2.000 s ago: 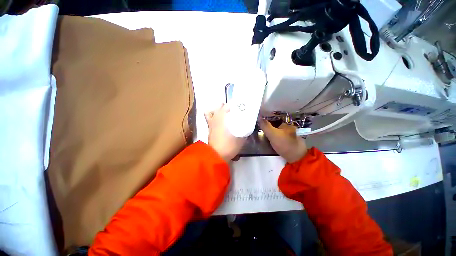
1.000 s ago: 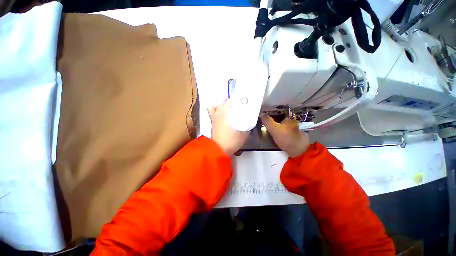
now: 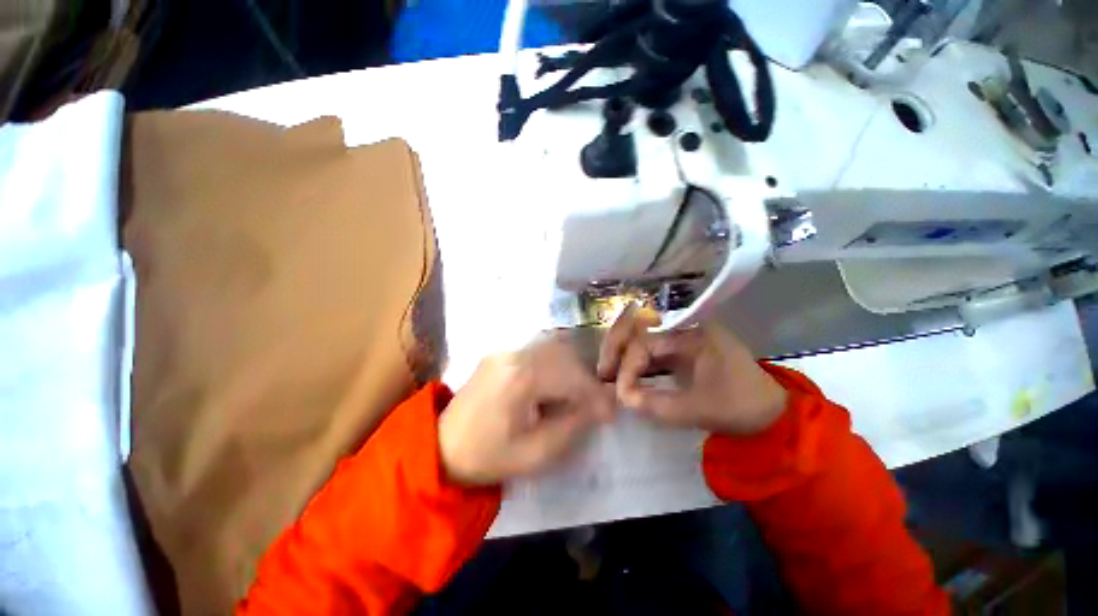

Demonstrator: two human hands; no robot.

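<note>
The white sewing machine head [image 3: 626, 241] has its needle area [image 3: 612, 307] lit yellow. My left hand [image 3: 524, 409] is just in front and left of it, blurred, with curled fingers. My right hand [image 3: 692, 375] is in front of the needle area, fingers bent, thumb and fingertips close together. The fingertips of both hands nearly meet just below the needle area. Blur and the fingers hide whether anything small is held between them.
Brown panels [image 3: 277, 301] lie left of the machine, with white sheet material [image 3: 60, 349] left of them. A black jointed bracket [image 3: 608, 154] is on the machine head. The white table [image 3: 927, 415] has a curved front edge.
Both hands have come out from the needle area toward the table's front edge, and my fingertips have come close together. The view has shifted, so the machine head appears further left.
</note>
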